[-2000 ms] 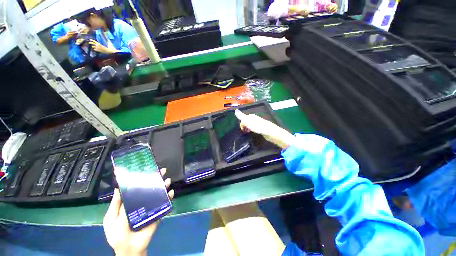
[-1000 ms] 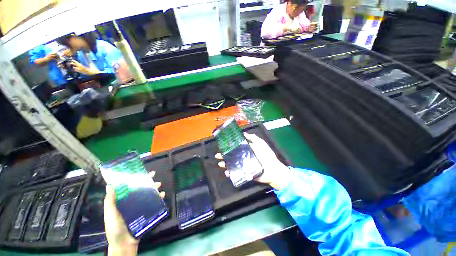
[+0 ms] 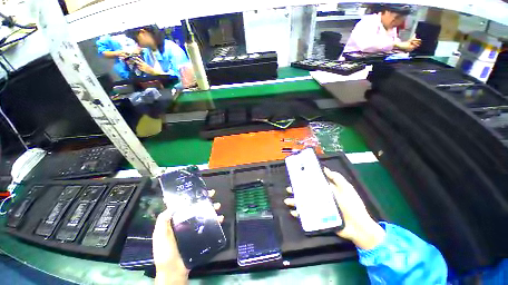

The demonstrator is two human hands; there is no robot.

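Note:
My left hand [image 3: 172, 245] holds a smartphone [image 3: 192, 217] tilted above the foam tray [image 3: 223, 183]; its dark screen shows a clock and a bright reflection. My right hand [image 3: 348, 206] holds a second smartphone [image 3: 313, 192] with a white screen and a small blue patch near its bottom. Between them a third phone [image 3: 256, 222] lies in a tray pocket, its screen showing green blocks above a dark lower part. Another dark phone [image 3: 137, 239] lies left of my left hand, partly hidden.
A second foam tray [image 3: 142, 186] at left holds several labelled units. Tall stacked foam trays [image 3: 423, 150] stand at right. Behind are an orange sheet [image 3: 250, 146], a clear plastic bag [image 3: 327, 136], a slanted post [image 3: 103, 100], a keyboard [image 3: 92, 161] and a white mouse [image 3: 28, 164]. Two people work farther back.
The right phone was lifted from its pocket, and its screen has changed from green blocks to white. The left phone's screen has changed from green blocks to a clock. The view has shifted.

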